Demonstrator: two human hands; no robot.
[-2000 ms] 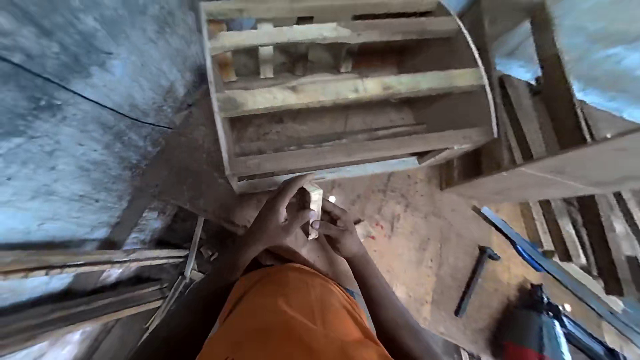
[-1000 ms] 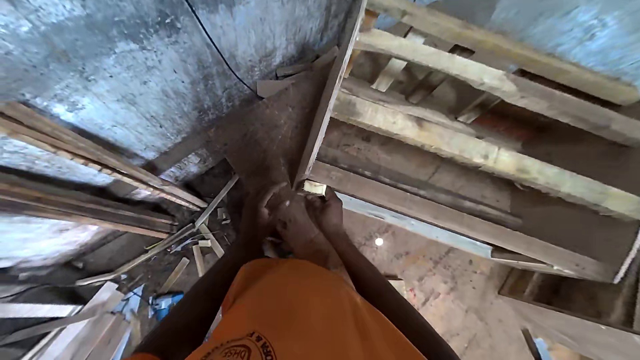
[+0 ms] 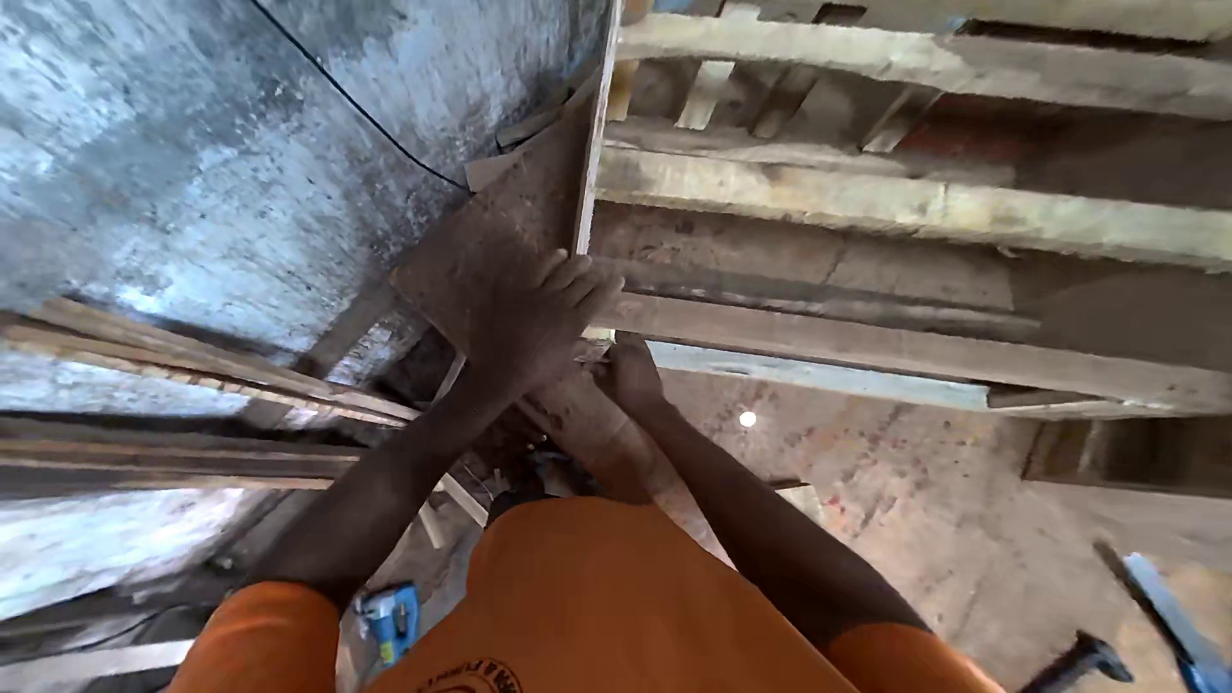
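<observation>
My left hand (image 3: 539, 313) lies across the near left corner of a wooden frame (image 3: 866, 342) with several crosswise slats, its fingers spread over the corner. Just right of it, my right hand (image 3: 635, 375) is closed against a small pale wood block (image 3: 599, 335) at the frame's front edge. Much of the block is hidden between the hands and the frame. Below the front board runs a whitish wooden strip (image 3: 818, 372).
Long wooden strips (image 3: 221, 371) lean by the peeling wall at left, near a black cable (image 3: 356, 106). A blue tool (image 3: 393, 621) lies at lower left. A hammer (image 3: 1083, 659) and a blue-handled saw (image 3: 1160, 602) lie at lower right.
The small wood block has gone from between my hands in front of the frame to its near left corner. My left hand has moved up onto that corner. The view has turned.
</observation>
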